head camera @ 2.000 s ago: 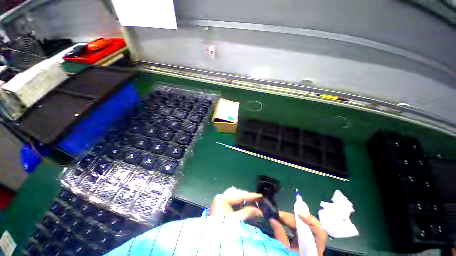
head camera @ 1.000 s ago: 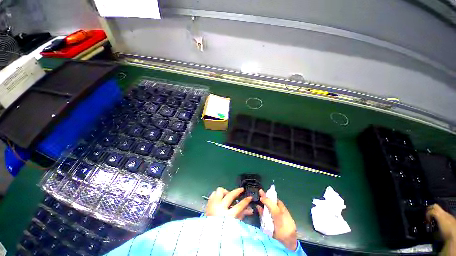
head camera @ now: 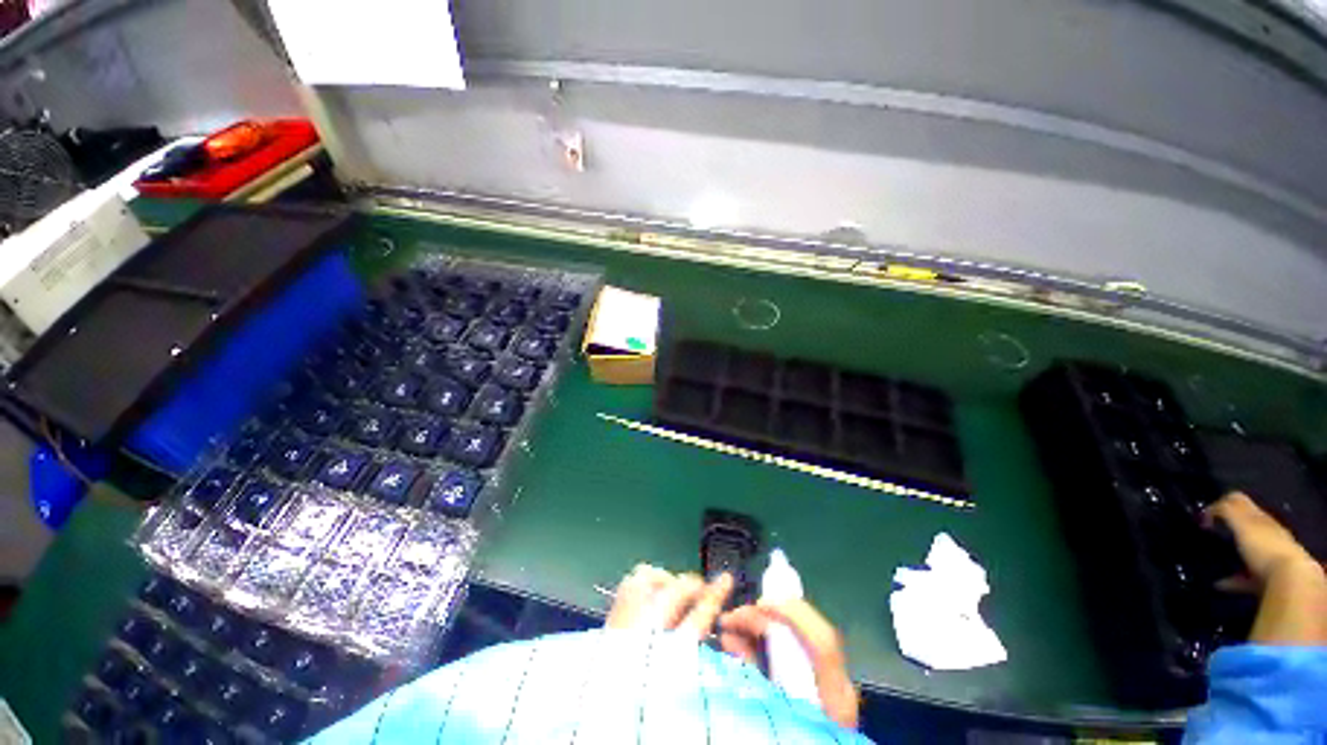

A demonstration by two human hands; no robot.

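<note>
A small black housing or fixture [head camera: 728,544] lies on the green bench edge, under the fingertips of both hands. My left hand [head camera: 667,600] touches its near left side with bent fingers; whether it grips a part is hidden. My right hand [head camera: 803,649] is at its near right side and holds the white dispensing syringe [head camera: 787,626], tip pointing up and away. A thin pale pick [head camera: 606,590] shows just left of my left hand.
Clear blister trays [head camera: 328,560] with black housings lie left. A cardboard box [head camera: 624,338], black ten-pocket tray [head camera: 815,418] and long thin strip [head camera: 786,460] lie behind. A crumpled tissue [head camera: 946,608] is right. Another person's hand [head camera: 1263,550] reaches over a black tray [head camera: 1128,539].
The black piece shows farther out beyond my fingers than a second ago. My hands have drawn slightly nearer the bench edge. The other person's hand and sleeve reach farther in at the right.
</note>
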